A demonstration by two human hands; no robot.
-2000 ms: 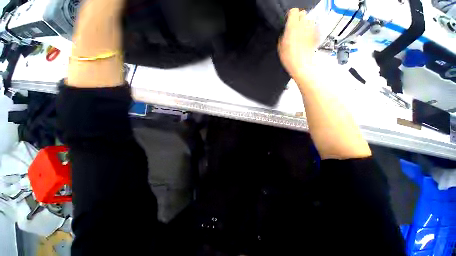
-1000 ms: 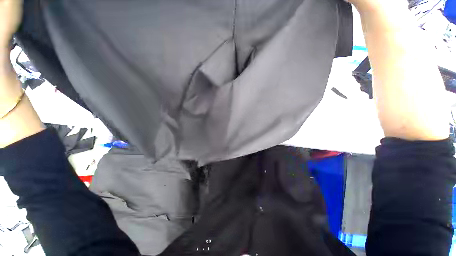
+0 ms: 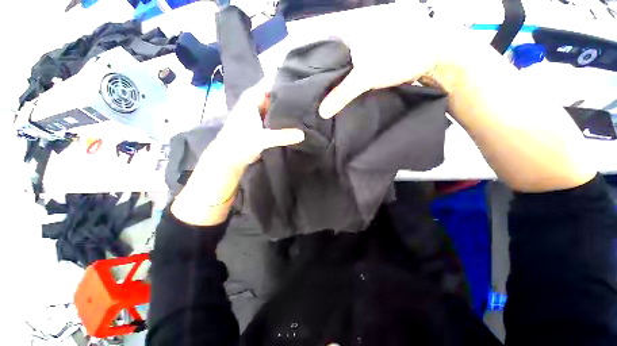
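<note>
A crumpled charcoal garment (image 3: 311,192) hangs over the table's front edge toward the lap. My left hand (image 3: 254,132) holds its left side, with the thumb on top of the cloth and the other fingers partly hidden behind it. My right hand (image 3: 385,64) lies over the upper right part, thumb pointing left and fingers bent around the cloth, washed out by glare. The two thumbs are a short way apart. A narrow charcoal part (image 3: 237,51) reaches up behind my left hand.
A grey vented box (image 3: 120,91) stands at the left with dark cloth behind it. A red stool (image 3: 108,297) is at lower left. A black phone (image 3: 592,124) lies at the right. Part of the white sewing machine (image 3: 555,44) shows at upper right. Blue crates (image 3: 467,236) are below the table.
The garment, spread wide and raised close to the camera a second ago, is now lower and bunched. My hands have come inward and closer together on it. More of the table and left side shows.
</note>
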